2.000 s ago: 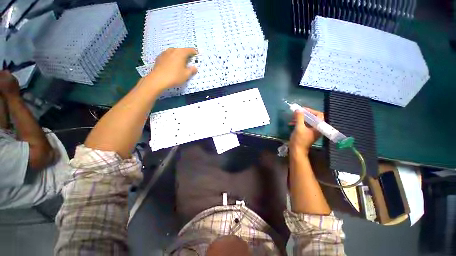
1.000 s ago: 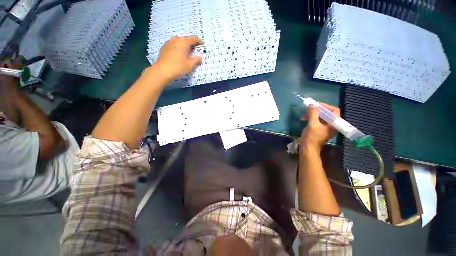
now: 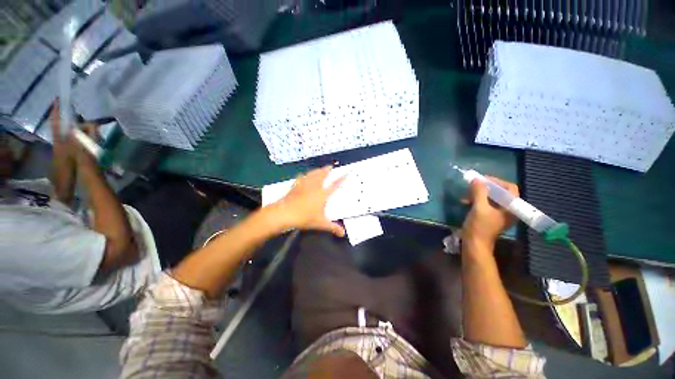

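A white board with small dark dots (image 3: pixel 385 183) lies at the bench's near edge. My left hand (image 3: pixel 307 201) is over its left part, fingers spread, thumb near the board's lower edge; whether it grips the board is hidden. My right hand (image 3: pixel 488 215) holds a dispensing syringe (image 3: pixel 516 206) like a pen, tip up and left, right of the board and apart from it. A yellowish-green air hose (image 3: pixel 582 260) curves down from its green cap (image 3: pixel 556 232). A small white scrap (image 3: pixel 363 230) sticks out below the board.
A stack of boards (image 3: pixel 337 100) stands behind the board, another (image 3: pixel 577 104) at right and one (image 3: pixel 181 92) at left. A black ribbed strip (image 3: pixel 564 215) lies right of my right hand. Black fins (image 3: pixel 548 26) stand at the back. A phone (image 3: pixel 633 314) is at lower right. Another person (image 3: pixel 66 244) sits at left.
My left hand has moved from the middle stack down onto the board's left part. My right hand still holds the syringe off the board. The camera view has shifted.
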